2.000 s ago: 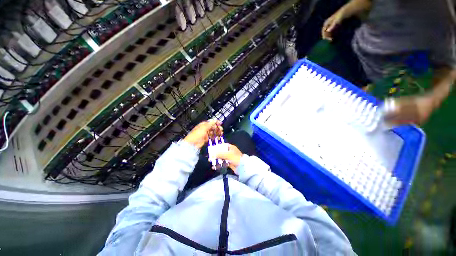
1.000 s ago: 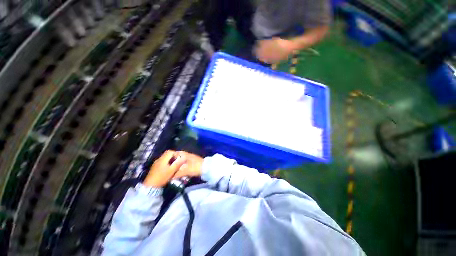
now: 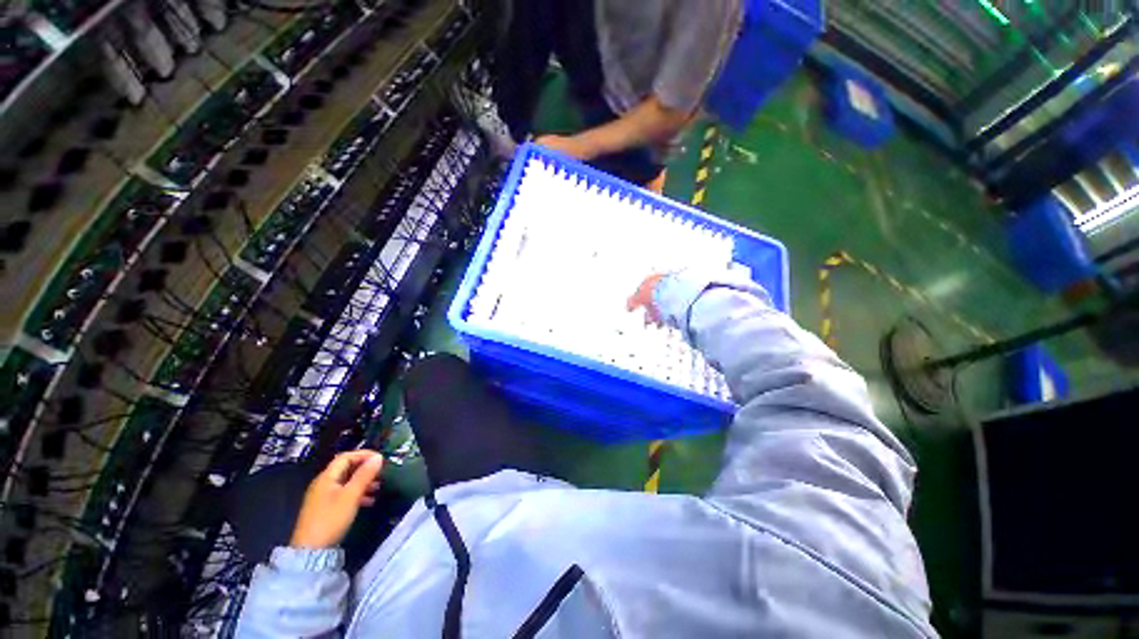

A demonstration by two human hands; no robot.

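A blue crate (image 3: 587,397) stands in front of me, filled with dense rows of white power adapters (image 3: 568,256). My right hand (image 3: 646,300) reaches over its near right side and rests at the adapters; glare hides whether it grips any. My left hand (image 3: 337,497) is beside the test rack, low and left of the crate, fingers slightly curled, with no adapter seen in it. The test rack (image 3: 200,237) curves along the left with dark sockets, green boards and black leads.
A coworker in grey (image 3: 656,63) stands at the crate's far side, a hand at its rim. More blue crates (image 3: 858,106) stand at the back right. A fan-like round frame (image 3: 922,365) and a dark screen-like box (image 3: 1062,499) are at the right.
My hands were together near my lap; now my right hand has moved out over the crate and my left stays by the rack. The view has turned right since the first frame.
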